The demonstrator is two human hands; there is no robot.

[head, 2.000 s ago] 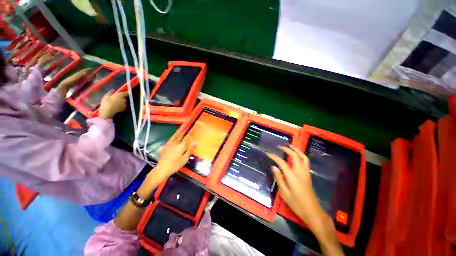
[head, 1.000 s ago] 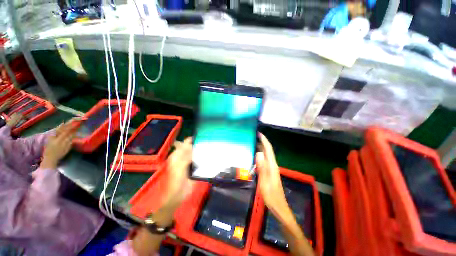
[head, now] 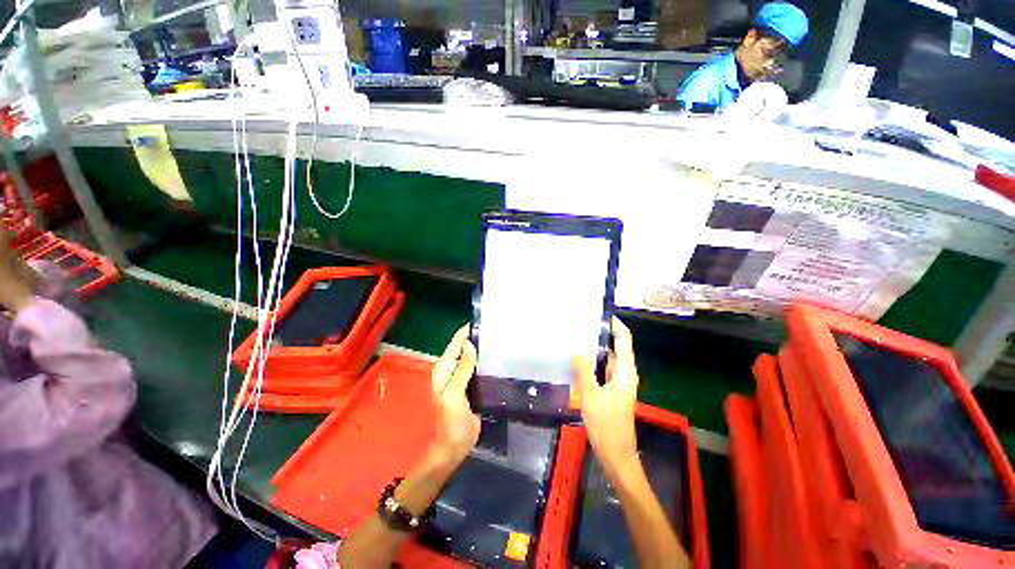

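A tablet [head: 545, 306] is held upright above the trays, its display lit plain white. My left hand [head: 454, 398] grips its lower left edge; a beaded bracelet is on that wrist. My right hand [head: 610, 398] grips its lower right edge, with the thumb over the lower front. Below, an empty red foam tray [head: 354, 445] shows its plain floor. Beside it a dark tablet [head: 490, 489] with an orange square at a lower corner lies in a tray, partly hidden by my left forearm. Another dark tablet [head: 659, 489] lies in a tray, partly behind my right forearm.
Stacked trays with a dark tablet [head: 326, 311] sit behind the empty tray. White cables [head: 265, 300] hang at left. A leaning tray stack [head: 818, 445] stands at right. A person in pink [head: 78, 411] is at left; a blue-capped person [head: 743, 67] is opposite. Printed sheets [head: 829, 250] hang on the shelf front.
One tablet has been lifted out of its tray and is held upright in both hands. Its display changed from a green picture to plain white. The neighbour's hands have moved left.
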